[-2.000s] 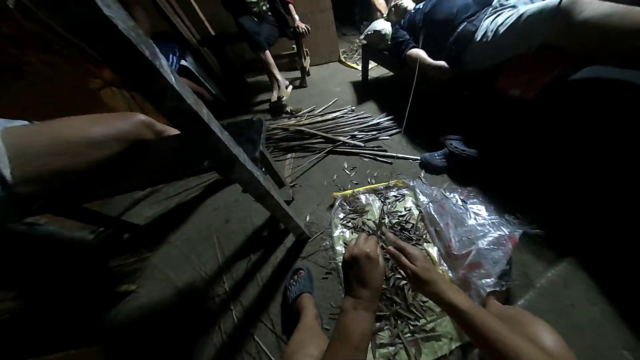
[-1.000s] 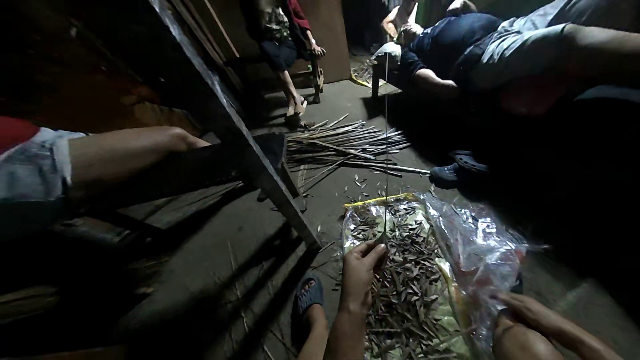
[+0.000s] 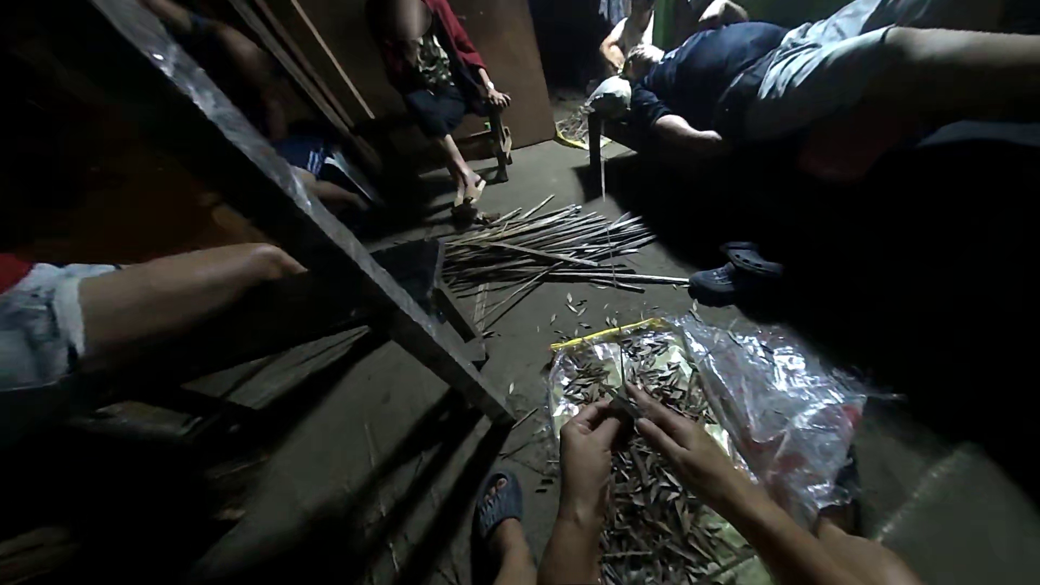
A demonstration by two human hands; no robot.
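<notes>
Over a plastic sheet (image 3: 605,331) with a yellow edge, my two hands meet. My left hand (image 3: 589,451) is closed on a thin stick (image 3: 622,370) that rises from between the fingers. My right hand (image 3: 682,443) touches the same spot with its fingertips; whether it grips anything is hidden. Many small dark slivers or leaf-like pieces (image 3: 658,504) cover the sheet below both hands. Crumpled clear plastic (image 3: 788,406) spreads to the right of them. Beyond the sheet, a pile of long thin sticks (image 3: 552,244) lies on the floor.
A slanting wooden beam (image 3: 341,244) crosses the left side, by a person's bare leg (image 3: 179,292). Dark clogs (image 3: 735,272) lie beyond the plastic. One person lies on a bench (image 3: 595,142) at the upper right; another sits at the back (image 3: 439,73). My sandalled foot (image 3: 498,504) is left of the sheet.
My right hand has come from the crumpled plastic at the lower right to meet my left hand. The two were also close together two seconds ago.
</notes>
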